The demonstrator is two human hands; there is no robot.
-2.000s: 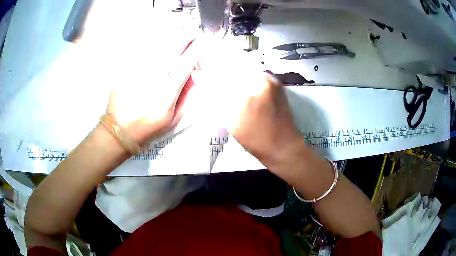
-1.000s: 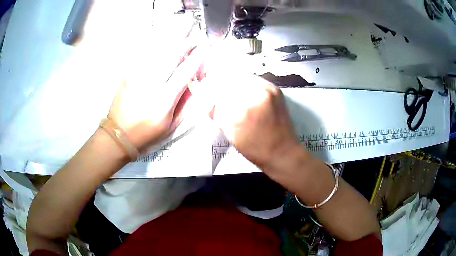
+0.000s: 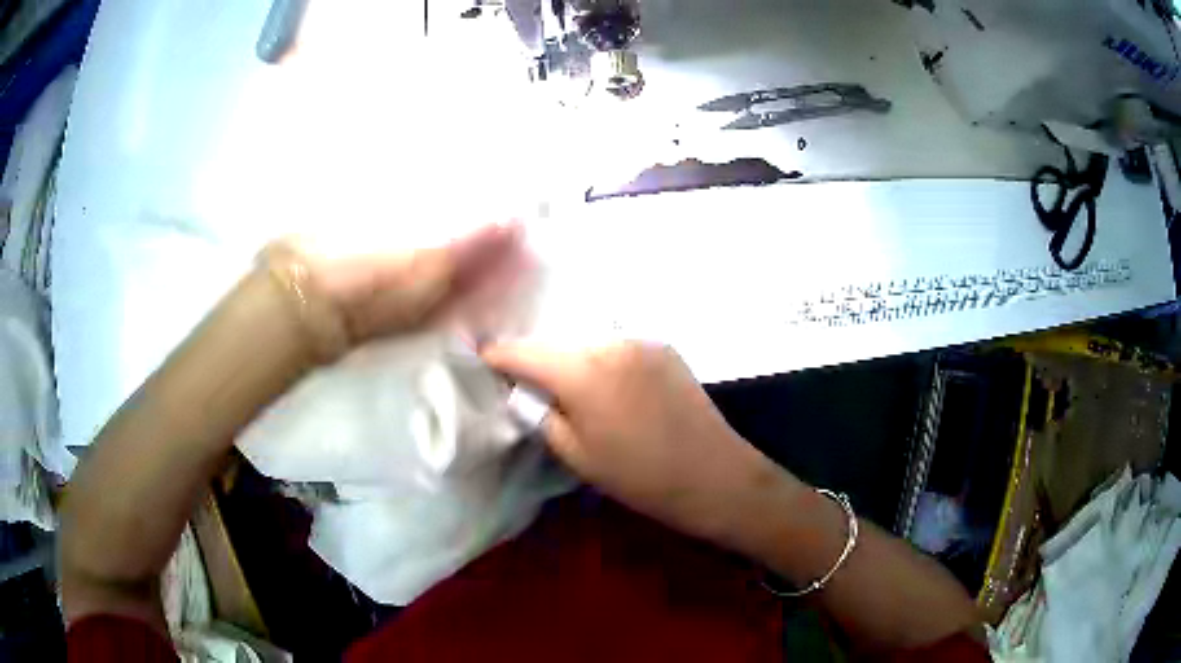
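White cloth [image 3: 427,427] hangs bunched over the table's front edge, in front of my body. My right hand [image 3: 602,395] is closed on its upper right part. My left hand [image 3: 440,279] is above the cloth, blurred and partly glared out; whether it grips the cloth cannot be told. The sewing machine's needle area [image 3: 563,58] is at the top, away from both hands, with strong glare around it.
Thread snips [image 3: 797,104] lie right of the needle area. Black-handled scissors [image 3: 1070,207] lie at the table's right end. A grey-blue bar [image 3: 279,29] is at upper left. White stacks [image 3: 1101,563] stand at lower right beside a yellow-edged cart [image 3: 1010,492].
Both hands have moved from near the needle to the table's front edge. White cloth now shows bunched at my right hand. The view has shifted slightly.
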